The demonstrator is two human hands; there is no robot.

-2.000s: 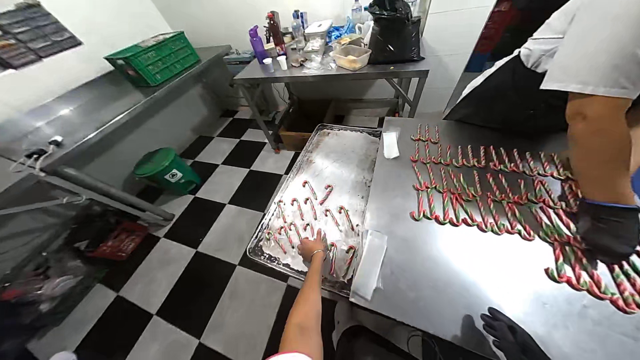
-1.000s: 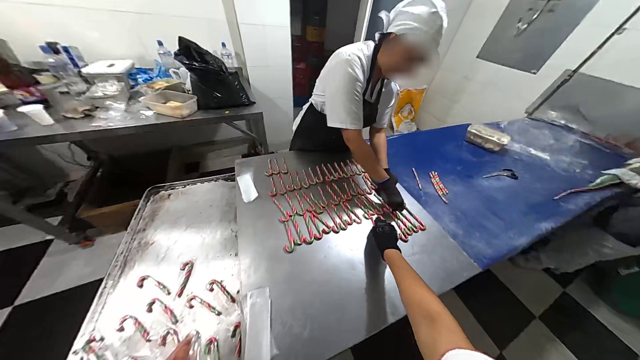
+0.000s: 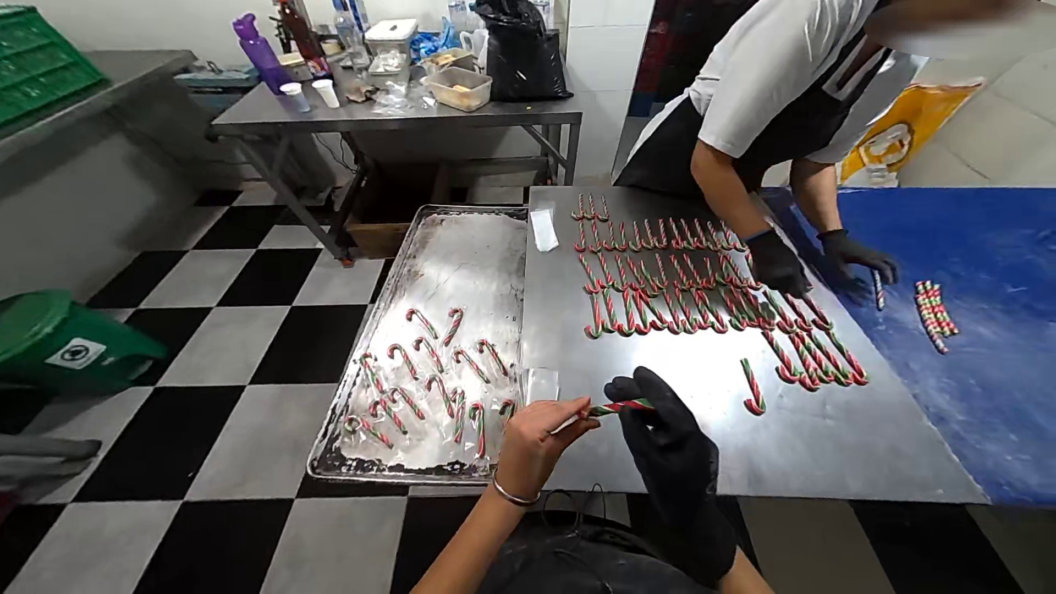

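My gloved right hand (image 3: 668,445) grips one end of a red, green and white candy cane (image 3: 617,407) above the steel table's front part. The bare fingertips of my left hand (image 3: 544,437) pinch its other end; whether a wrapper is on it I cannot tell. Left of my hands, a worn metal tray (image 3: 462,247) holds several candy canes in clear wrapping (image 3: 437,396). Rows of candy canes (image 3: 652,309) lie on the steel table (image 3: 610,363), and a single candy cane (image 3: 752,388) lies apart, nearer me. A stack of clear wrappers (image 3: 540,386) is beside the tray.
Across the table a co-worker's black-gloved hands (image 3: 780,264) are at the rows and on the blue work surface (image 3: 990,412), near short striped candy sticks (image 3: 935,313). A back table (image 3: 388,120) holds bottles and containers. A green bin (image 3: 74,346) stands on the left.
My gloved right hand has left the rows and is now close to my left hand, with a candy cane between them. My left hand has left the wrapped canes on the tray.
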